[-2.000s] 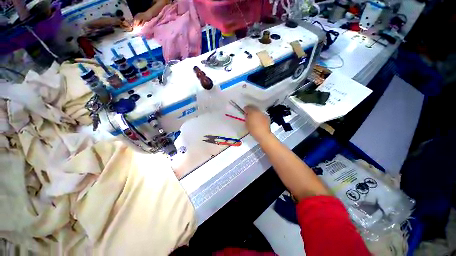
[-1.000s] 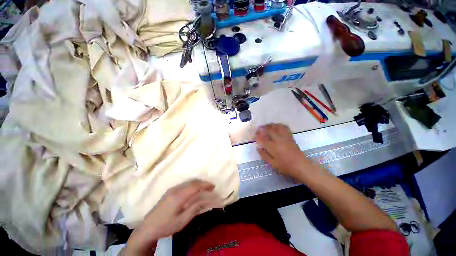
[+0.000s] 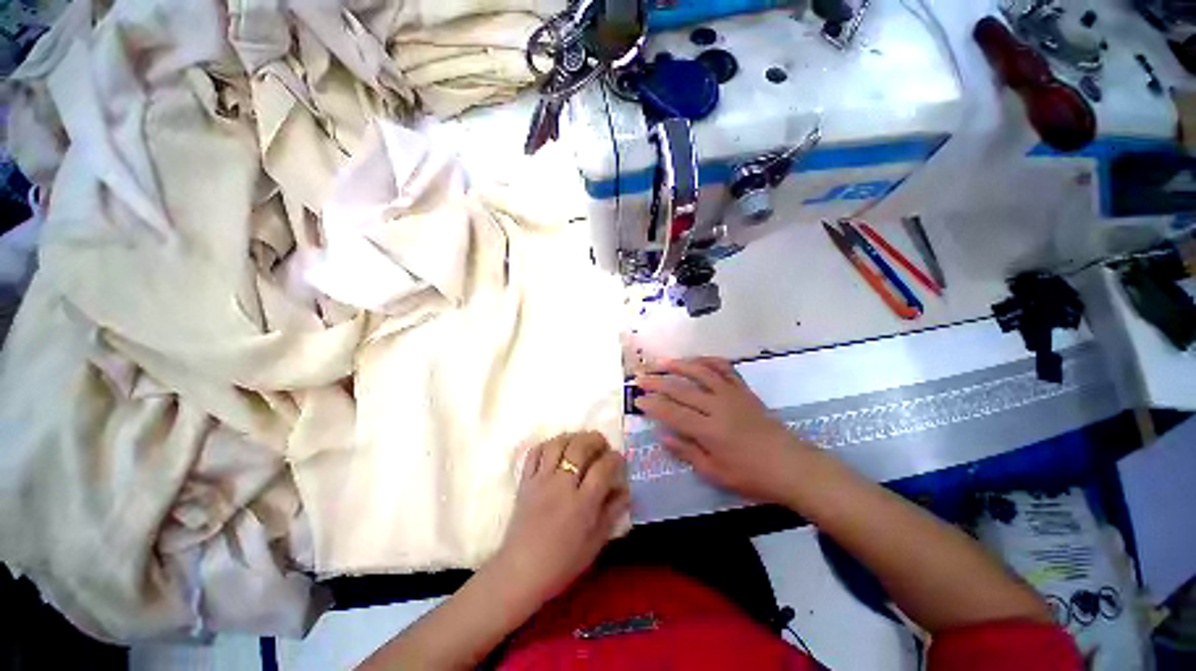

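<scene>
Cream fabric panels (image 3: 433, 433) lie in a large heap left of the needle, with a flatter piece reaching the table's front edge. My left hand (image 3: 567, 505), wearing a ring, rests with bent fingers on that piece's front right corner; whether it pinches the cloth is unclear. My right hand (image 3: 715, 422) lies palm down, fingers slightly apart, over the ruler edge, fingertips at the cloth's right edge. A small dark patch (image 3: 631, 397) shows by those fingertips. The presser foot area (image 3: 645, 299) of the white sewing machine (image 3: 787, 112) is brightly lit, above both hands.
Orange-and-blue thread snips (image 3: 879, 271), a red stick (image 3: 902, 257) and a slim grey tool (image 3: 925, 252) lie right of the needle. Black scraps (image 3: 1039, 315) lie farther right. A measuring scale (image 3: 918, 413) runs along the front edge. A printed plastic bag (image 3: 1060, 557) is lower right.
My right hand has come from the tools to the cloth's right edge. My left hand has come into view and moved right onto the cloth's corner. The view has shifted left and down.
</scene>
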